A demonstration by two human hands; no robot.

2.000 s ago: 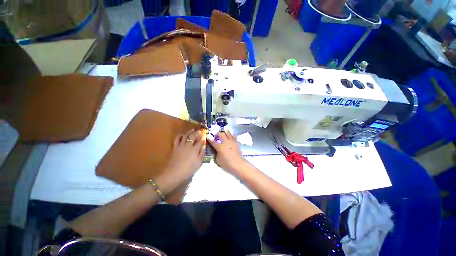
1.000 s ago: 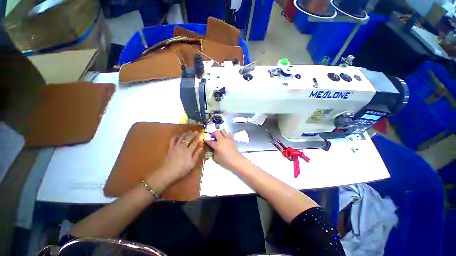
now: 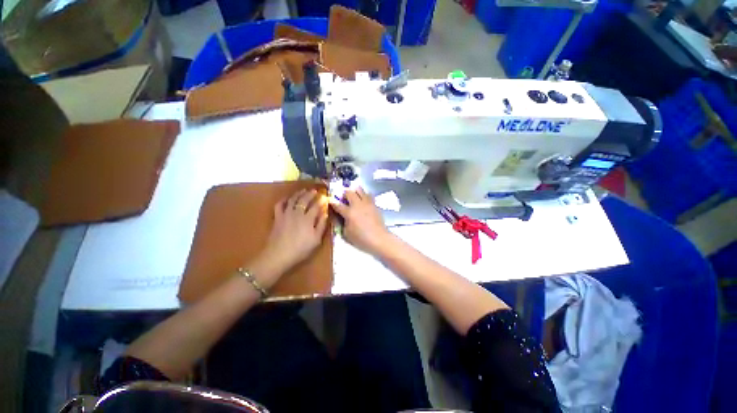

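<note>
A brown square panel (image 3: 234,234) lies flat on the white table, its right edge at the lit presser foot (image 3: 330,192) of the sewing machine (image 3: 452,121). My left hand (image 3: 299,226) lies spread on the panel near its upper right corner, fingertips near the foot; it holds nothing. My right hand (image 3: 360,219) is just right of the foot, its thumb and index finger at the panel's edge; whether they pinch anything is too small to tell. White labels (image 3: 388,200) lie on the bed right of my right hand. Red-handled snips (image 3: 470,226) lie further right.
Stacked brown panels (image 3: 109,169) lie at the table's left, beside a carton (image 3: 101,89). Brown pieces (image 3: 242,85) are heaped in a blue bin (image 3: 202,68) behind the machine. A grey-white cloth (image 3: 594,339) hangs in a blue bin at lower right.
The panel has turned from slanted to nearly square with the table's front edge. Both hands have stayed beside the presser foot. The whole view has shifted slightly.
</note>
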